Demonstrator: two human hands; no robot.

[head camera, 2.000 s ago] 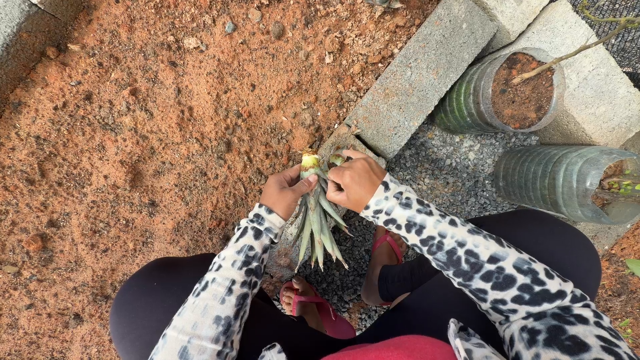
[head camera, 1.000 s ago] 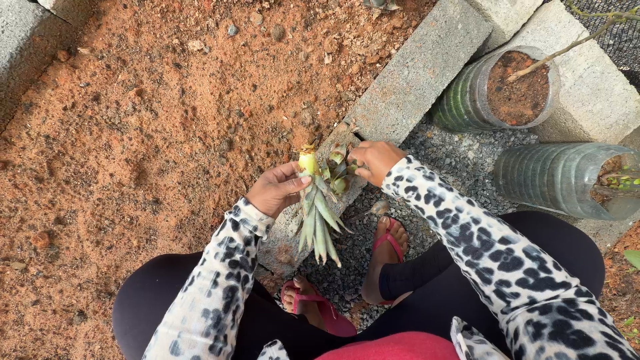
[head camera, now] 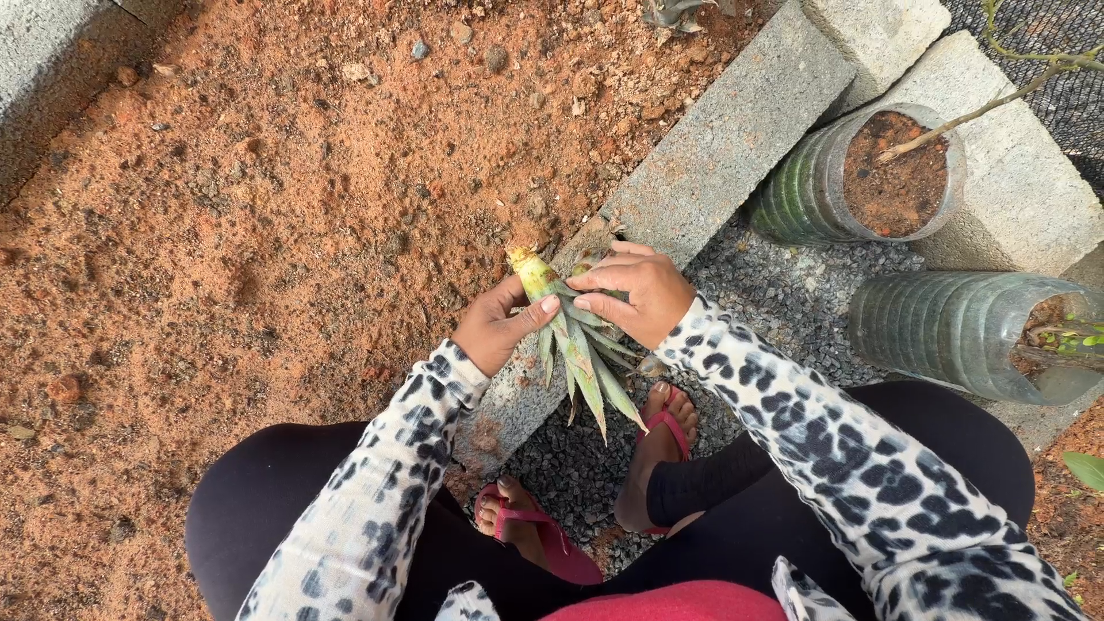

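Observation:
My left hand (head camera: pixel 503 324) holds a pineapple crown (head camera: pixel 580 345) near its base, with the thumb across the lower leaves. The pale, bare stem end points up and a little left, and the grey-green leaves fan downward toward my feet. My right hand (head camera: pixel 634 291) touches the right side of the crown just below the bare stem, with thumb and forefinger pinched at a leaf base. Small loose leaf pieces (head camera: pixel 591 259) lie on the concrete block behind my right fingers, partly hidden.
Concrete blocks (head camera: pixel 733 129) edge the reddish sandy soil (head camera: pixel 259 216). At the right, two cut plastic bottle planters (head camera: pixel 798 185) (head camera: pixel 936 332) hold soil and stems, over grey gravel (head camera: pixel 793 302). My feet in pink flip-flops (head camera: pixel 561 552) are below the crown.
My right hand, apart from the crown a second ago, has moved left and touches it again. The crown has tilted, its stem end leaning left.

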